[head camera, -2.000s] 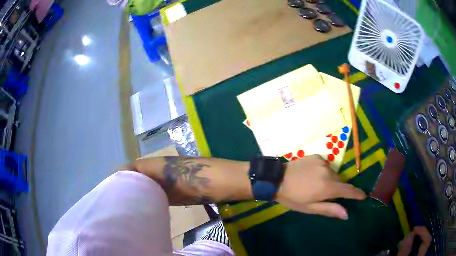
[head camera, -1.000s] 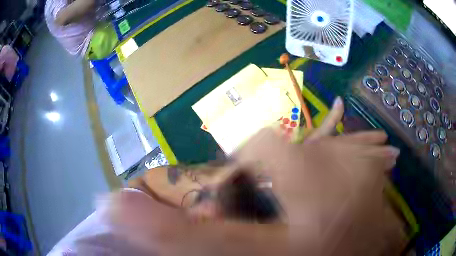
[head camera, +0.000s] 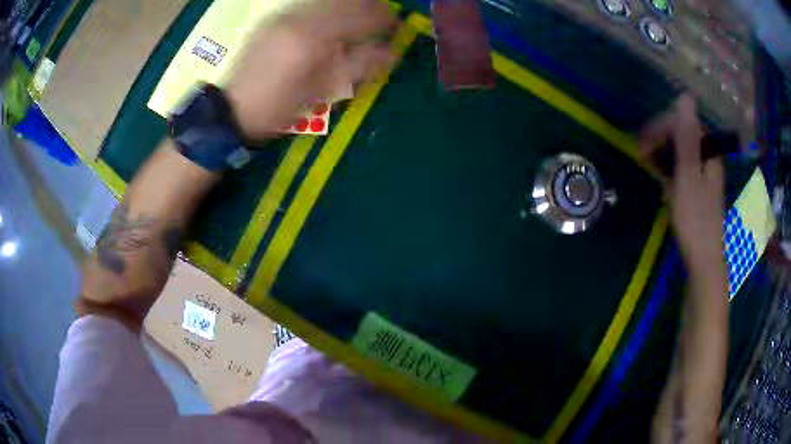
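Observation:
A silver round push-button switch (head camera: 568, 192) lies on the dark green mat, right of centre, with no hand touching it. My left hand (head camera: 303, 65), wearing a dark watch, is blurred at the upper left, over the yellow paper (head camera: 191, 65) and beside a sheet of red dot stickers (head camera: 310, 120). Its fingertips are too blurred to tell whether they hold anything. My right hand (head camera: 694, 165) is at the right edge of the mat, blurred, with a dark shape at its fingers; whether it grips this is unclear.
A maroon rectangle (head camera: 462, 48) lies at the mat's top. A switch tray (head camera: 685, 65) is at upper right, blue dot stickers (head camera: 740, 247) at right, a green label (head camera: 414, 357) at the near edge. A cardboard sheet (head camera: 113, 65) is upper left, a carton (head camera: 212, 334) below the edge.
The view has shifted toward the near right part of the mat. The hands, overlapping in view one second ago, are now wide apart. The switch now shows on the mat; the fan is out of view.

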